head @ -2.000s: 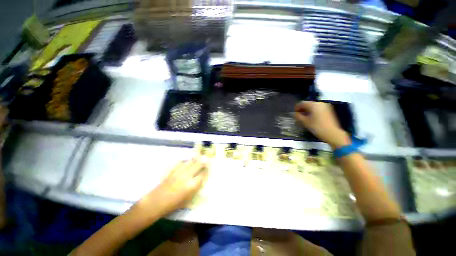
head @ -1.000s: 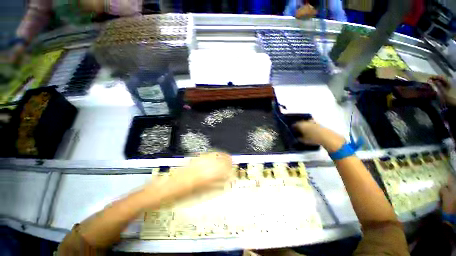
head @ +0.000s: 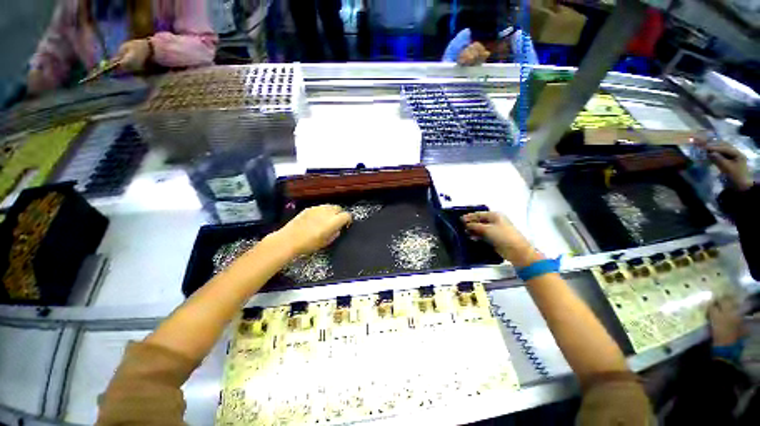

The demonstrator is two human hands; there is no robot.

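Observation:
The pale circuit board panel (head: 367, 354) lies on the rail, with black and yellow parts along its far edge. Behind it is the black parts tray (head: 371, 241) with several silvery piles. My left hand (head: 318, 229) is over the tray's left part, fingers bent together near the back pile (head: 363, 211); whether it holds a part cannot be seen. My right hand (head: 492, 231), with a blue wrist strap (head: 539, 268), is at the small right bin (head: 477, 250); its fingertips are close together and any part in them is too small to tell.
A small left bin (head: 235, 252) holds silvery parts. A dark bag (head: 232, 190), white box (head: 358, 137) and gridded trays (head: 458, 115) stand behind. A bin of orange-yellow parts (head: 32, 245) is at left. A neighbour's hand (head: 727, 320) is by another panel (head: 664, 291) at right. A person stands at back left.
The view has shifted. My left hand has moved from the circuit board panel forward to the tray's piles. My right hand has moved from the tray's right pile to the small right bin.

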